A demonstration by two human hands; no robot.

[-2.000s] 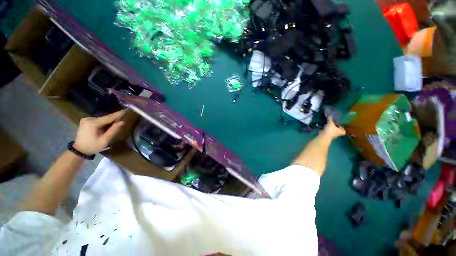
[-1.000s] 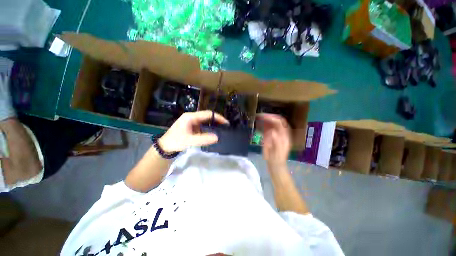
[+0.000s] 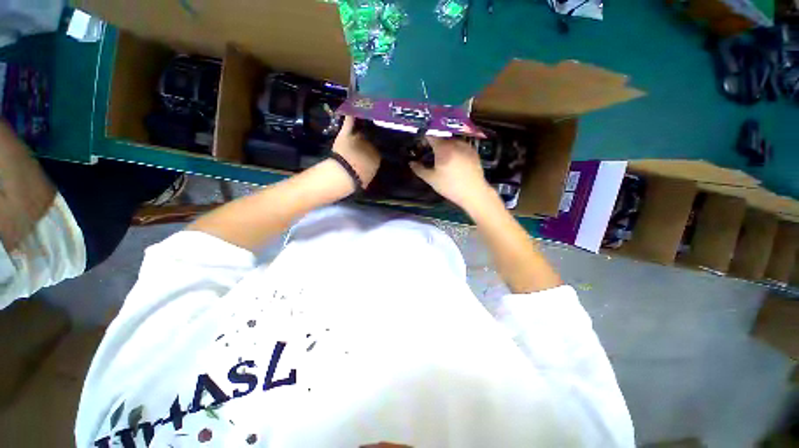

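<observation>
An open carton with a purple printed flap [image 3: 412, 115] is in front of me, with dark contents between my hands. My left hand [image 3: 359, 156] reaches in at its left side, fingertips hidden at the flap. My right hand [image 3: 456, 171] reaches in from the right, its bent fingers against a black part [image 3: 416, 150]. The hands and shadow hide whether either grips anything. Black devices sit in the neighbouring cartons, one just left [image 3: 293, 114], one further left [image 3: 188, 92] and one at right [image 3: 504, 153].
More open cartons [image 3: 723, 232] continue to the right. Brown flaps [image 3: 552, 87] stand along the row. Green packets [image 3: 372, 31] and black accessories [image 3: 753, 66] lie on the green bench [image 3: 648, 118]. Another person's arm [image 3: 31, 192] is at the far left.
Both hands have moved into the carton, and the black block that was by my left hand is now hard to make out. The purple flap now shows over the carton. The camera view has shifted.
</observation>
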